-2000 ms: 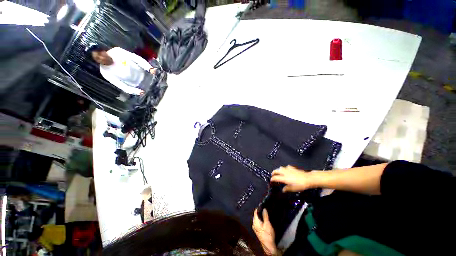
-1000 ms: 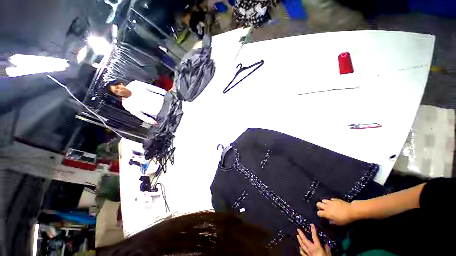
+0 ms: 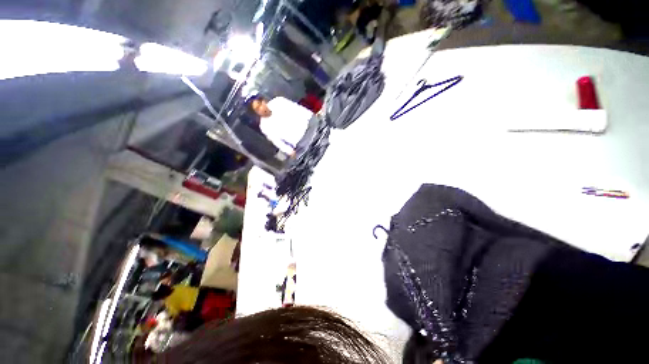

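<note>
A dark tweed jacket (image 3: 455, 263) lies at the near edge of the white table, its front folded and bunched. Flecked braid trim (image 3: 420, 291) runs down it in lines, with another strip near the top. A black hanger hook (image 3: 381, 231) sticks out at the jacket's left side. A black sleeve reaches in from the right and merges with the dark cloth. I cannot make out either of my hands; the lower part of the jacket is cut off by the bottom edge.
On the white table (image 3: 356, 270) are a loose black hanger (image 3: 425, 97), a red thread cone (image 3: 587, 93), a white strip (image 3: 558, 122), small snips or similar (image 3: 605, 193) and grey garments (image 3: 356, 92). A person (image 3: 285, 124) stands at the far end. Dark hair covers the bottom edge.
The view has swung so the table things sit further right. The jacket has gone from lying flat to folded and bunched. Both hands, seen on it before, are out of sight.
</note>
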